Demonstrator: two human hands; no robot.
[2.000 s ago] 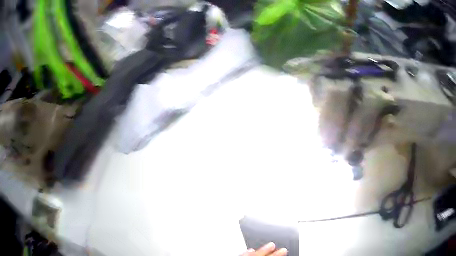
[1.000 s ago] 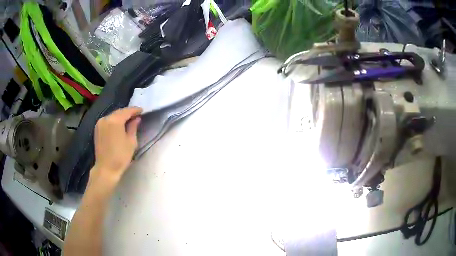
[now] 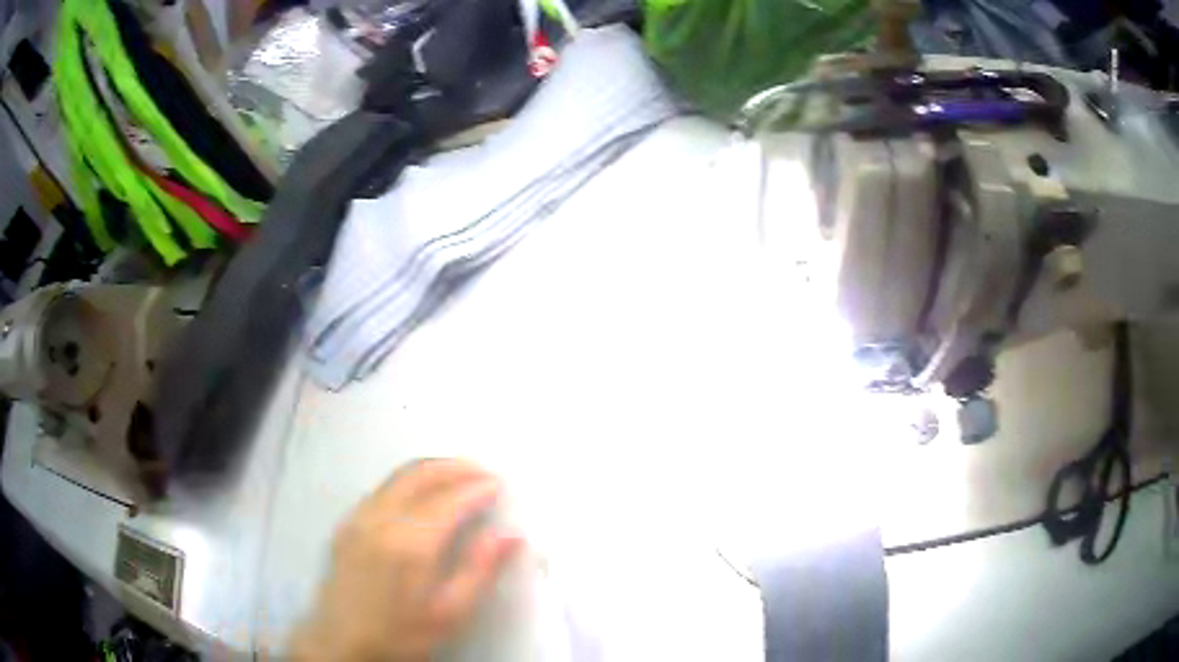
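Note:
My left hand (image 3: 420,556) is blurred over the white table, left of the lamp glare, with its fingers curled. A faint pale shape shows beside the fingertips, too washed out to tell whether it is held fabric. A grey fabric piece (image 3: 828,601) lies flat at the bottom edge, below the needle area, its upper end lost in glare. The stacked grey panels (image 3: 453,226) lie at the upper left, with layered dark edges. The sewing machine head (image 3: 892,246) fills the upper right; its presser foot area is mostly hidden by glare. My right hand is out of the picture.
Black scissors (image 3: 1093,498) and a dark cord (image 3: 970,534) lie at right. Snips with a purple part (image 3: 976,111) lie on the machine head. A dark fabric pile (image 3: 246,343) and another machine (image 3: 78,356) stand at left. A green bag (image 3: 763,58) is behind.
My left hand has moved from the stacked panels down and right over the table. The stack's near end, earlier lifted at its edge, now lies flatter. The view has shifted slightly.

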